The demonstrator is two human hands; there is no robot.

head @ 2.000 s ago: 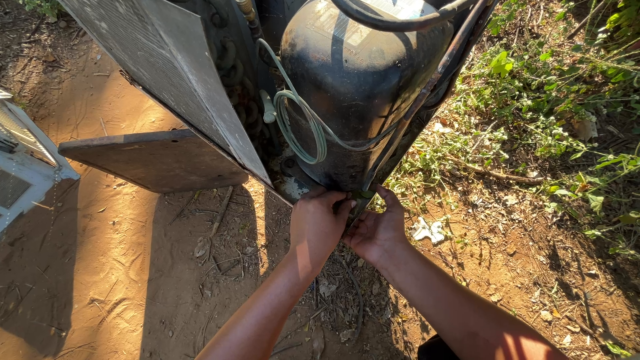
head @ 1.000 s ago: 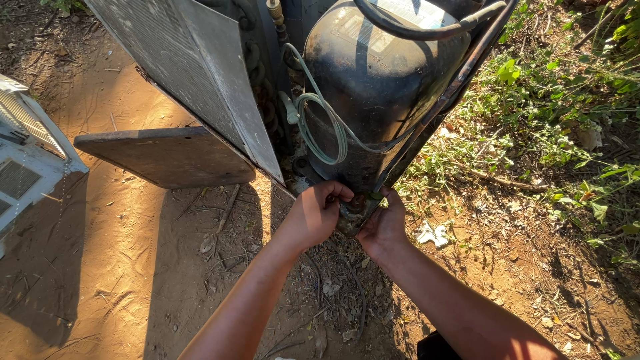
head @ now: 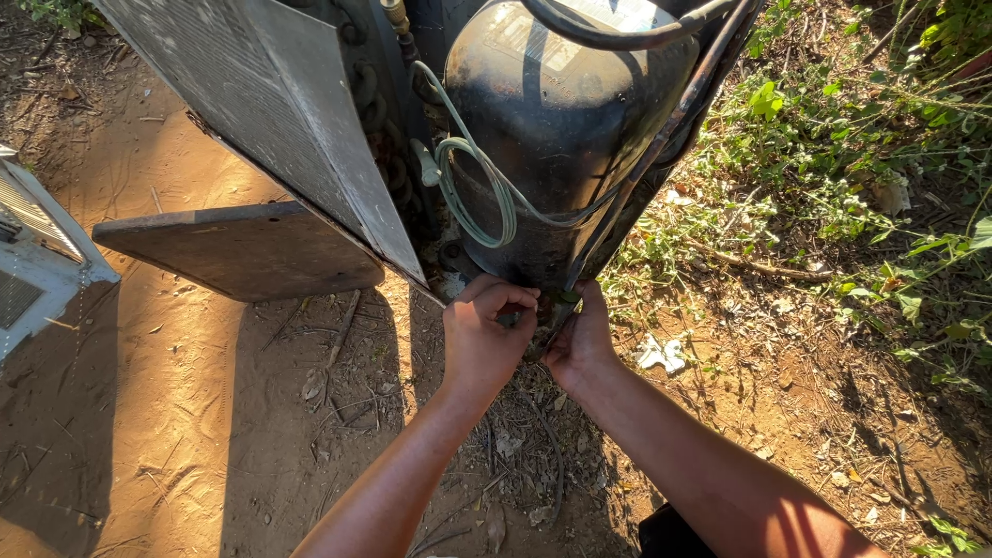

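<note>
A black metal compressor (head: 558,139) stands in an open outdoor unit with a finned coil panel (head: 248,101) on its left. A thin pale-green coiled tube (head: 508,209) hangs against the compressor, and a brass fitting (head: 395,15) shows above it. My left hand (head: 488,333) is at the unit's bottom corner, thumb and forefinger curled together; whether they pinch something cannot be seen. Close by on the right, my right hand (head: 581,337) touches the corner's edge, its fingers partly hidden behind it. Something small and green shows between the hands.
A flat brown board or panel (head: 240,252) leans beside the unit on the left. At the far left stands a white louvred metal housing (head: 46,256). Green weeds (head: 852,209) grow on the right, with a white scrap (head: 661,353) on the soil near my right wrist.
My left hand's fingers have shifted a little at the unit's corner and are curled more tightly than a second ago. The right hand stays at the same edge.
</note>
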